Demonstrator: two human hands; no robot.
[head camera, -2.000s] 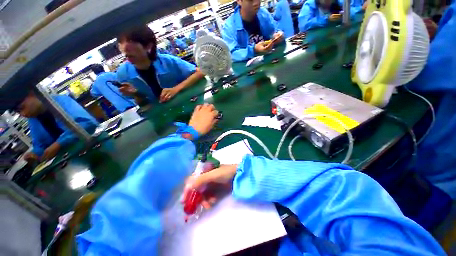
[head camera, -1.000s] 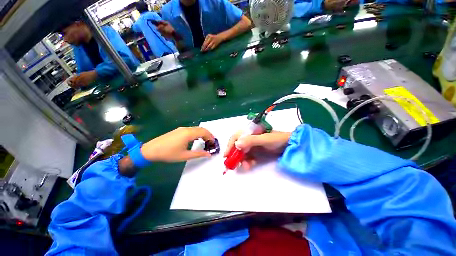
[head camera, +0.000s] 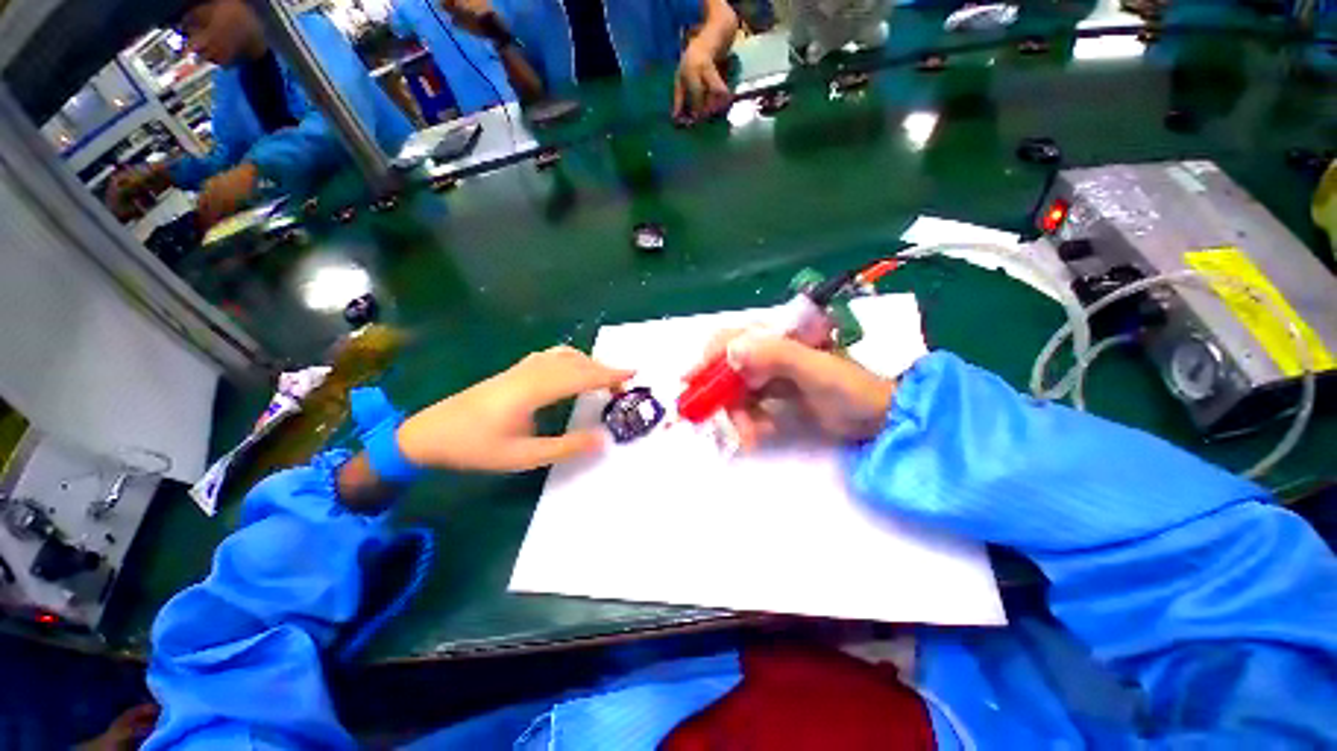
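A small black electronic module (head camera: 634, 415) lies on the white work pad (head camera: 763, 543), left of its middle. My left hand (head camera: 506, 414) is beside it, thumb and fingers apart around its left side; whether they touch it is unclear. My right hand (head camera: 799, 385) holds the glue syringe (head camera: 714, 392) like a pen. The syringe's red front part points left, its tip close to the module's right edge. A wiping tissue, if any, cannot be told from the pad.
A grey controller box (head camera: 1173, 264) with a lit red switch stands at the right, joined by a white hose (head camera: 1026, 261). A crumpled white tube (head camera: 264, 426) lies at the left. Black modules (head camera: 648, 236) dot the green bench (head camera: 484, 279). People in blue smocks sit opposite.
The module, earlier at my left fingertips, now shows flat on the pad between my hands. My left hand's fingers have spread. The syringe tip has come up to the module. The view has shifted.
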